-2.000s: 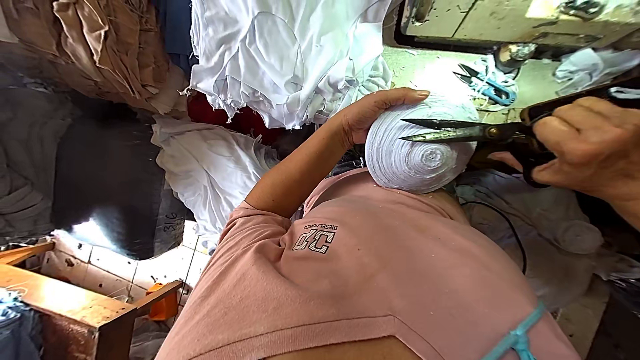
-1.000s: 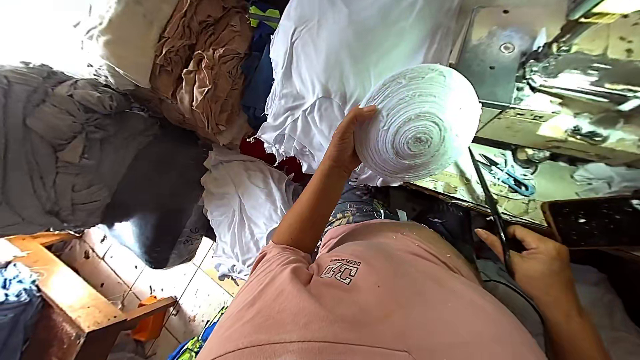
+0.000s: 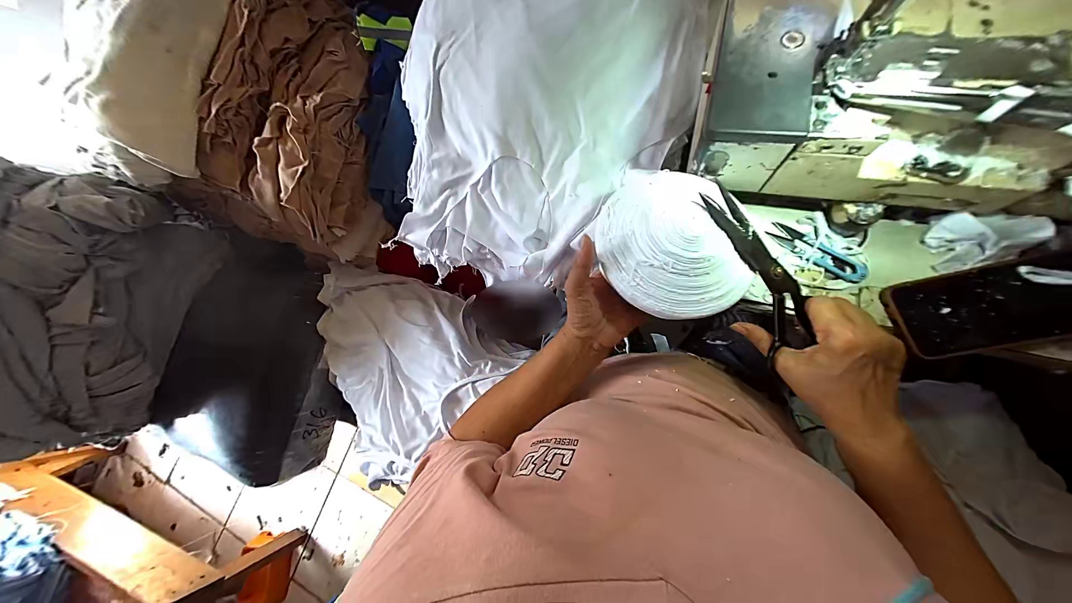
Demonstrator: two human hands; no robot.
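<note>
My left hand (image 3: 599,306) grips a thick roll of white fabric strip (image 3: 674,247) from its lower left side, in front of my body. My right hand (image 3: 837,360) holds large black scissors (image 3: 758,255) by their handles, fingers through the loops. The scissor blades are parted and point up and left, over or in front of the roll's right edge; whether they touch it I cannot tell. Right of the roll, small snips with a light blue handle (image 3: 837,261) lie on the worktable.
White cloth (image 3: 553,126) hangs or lies beyond the roll, with brown cloth (image 3: 293,134) and dark grey cloth (image 3: 92,310) to the left. A phone-like dark object (image 3: 988,306) lies at right. A metal machine plate (image 3: 762,75) is at upper right. A wooden bench (image 3: 117,536) stands lower left.
Since one second ago my right hand has raised the scissors to the roll's right side. The roll, earlier showing its spiral face, is tilted differently now.
</note>
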